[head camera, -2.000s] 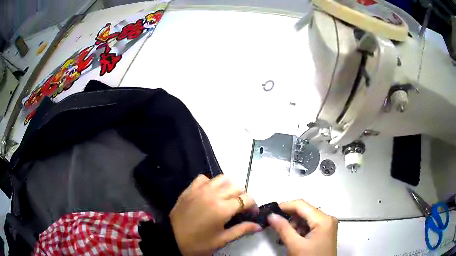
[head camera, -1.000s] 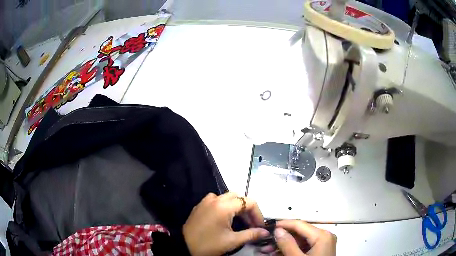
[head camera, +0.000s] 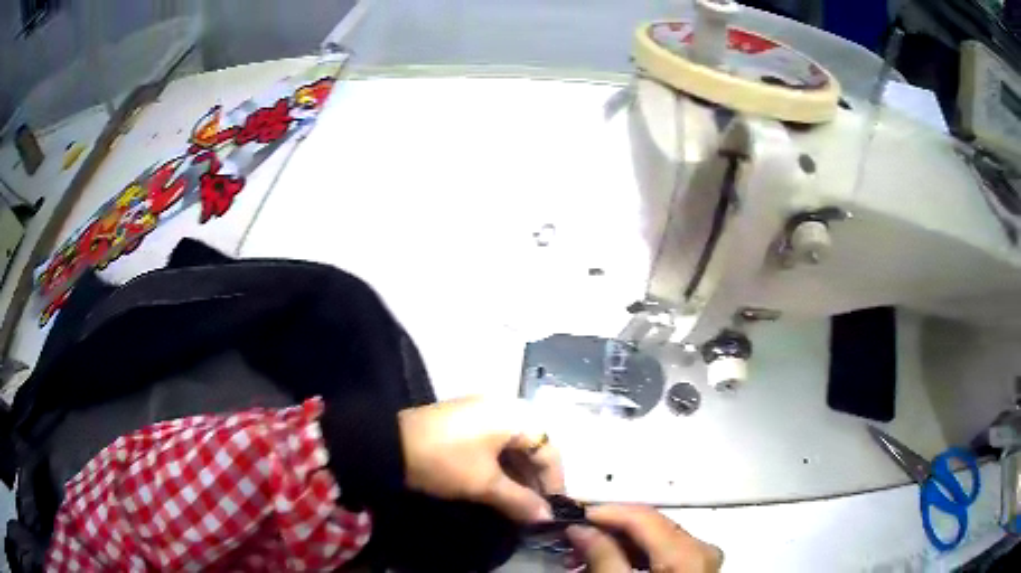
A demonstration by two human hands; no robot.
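A large dark garment [head camera: 347, 336] with a pale stitch line and a greyer inside lies at the left of the white table. My left hand [head camera: 476, 459], with a gold ring and a red-and-white checked sleeve, pinches a narrow dark edge of cloth [head camera: 560, 517] near the table's front edge. My right hand [head camera: 644, 543] pinches the same edge just to the right, cut off by the picture's bottom. The fingertips nearly touch. The hands are in front of the sewing machine's needle plate [head camera: 593, 375], away from the needle. What lies inside the fingers is hidden.
The cream machine head [head camera: 717, 213] stands right, with a tape roll [head camera: 733, 69] on top. A flat black rectangle [head camera: 862, 364] lies under the arm. Blue-handled shears [head camera: 947, 492] lie at the right front edge. A red-and-yellow sticker [head camera: 168, 185] is on the table's far left.
My hands have moved slightly down and left in view, still pinching the dark cloth. More of the checked sleeve shows over the garment. The machine and table have shifted left and down in view.
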